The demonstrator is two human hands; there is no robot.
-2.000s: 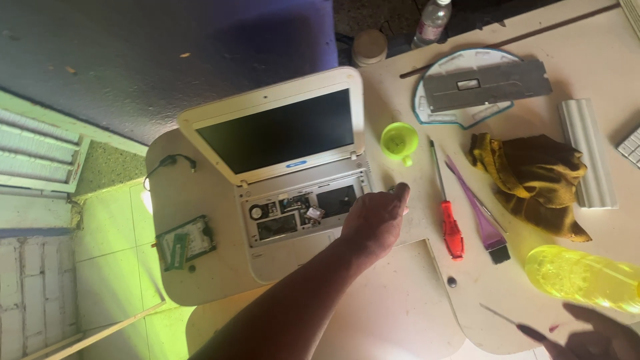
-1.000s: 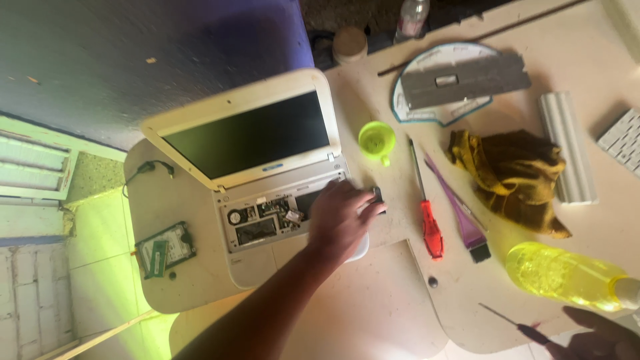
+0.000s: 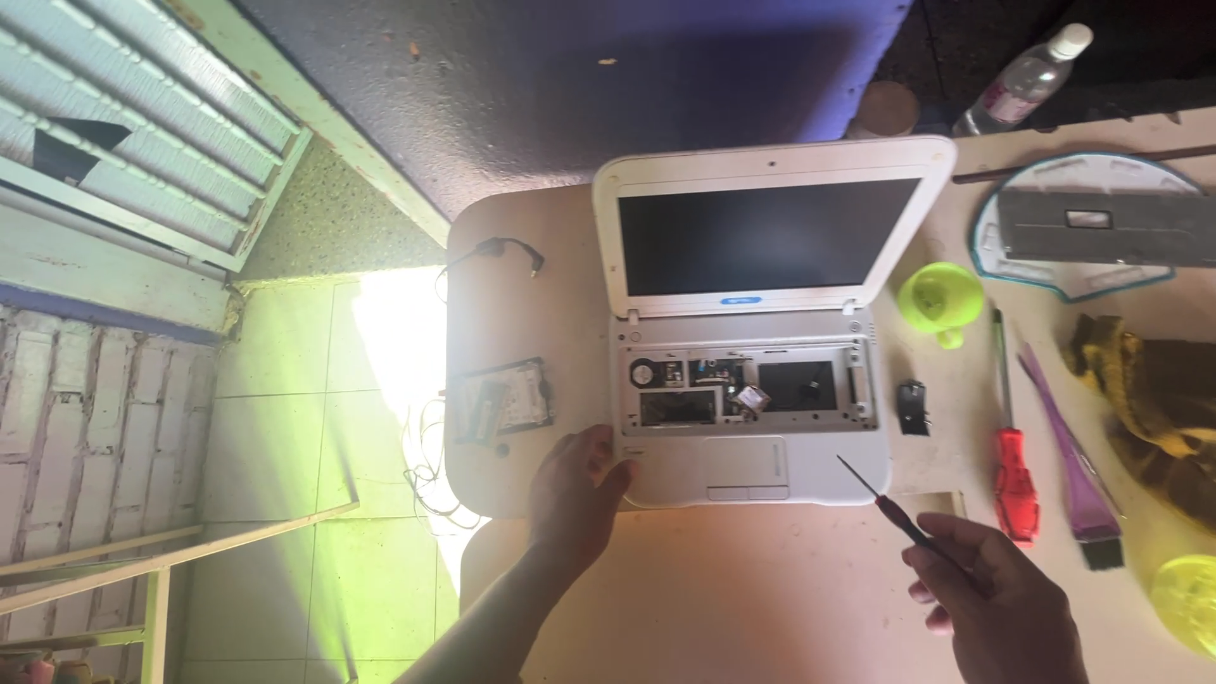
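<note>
A small white laptop (image 3: pixel 665 465) stands on the table with its screen raised and its keyboard area uncovered, showing inner parts. My left hand (image 3: pixel 578 494) is at its front left corner, thumb and fingers around the edge. In my right hand (image 3: pixel 978 589) is a thin screwdriver (image 3: pixel 893 513) with a dark handle, its tip over the right side of the palm rest. To the laptop's right lies a small black part (image 3: pixel 914 408). A hard drive (image 3: pixel 521 395) lies left of the laptop, beside a green circuit board (image 3: pixel 481 410).
Right of the laptop are a lime green cup (image 3: pixel 940 298), a red-handled screwdriver (image 3: pixel 1016 484), a purple brush (image 3: pixel 1069 456), a brown cloth (image 3: pixel 1159 418) and a yellow bottle (image 3: pixel 1187 603). A cable with a plug (image 3: pixel 513 249) lies at the table's left. A plastic bottle (image 3: pixel 1021 85) stands behind.
My left hand has moved from the laptop's right side to its front left corner. The black part it was at now lies on the table. My right hand has brought the screwdriver to the laptop.
</note>
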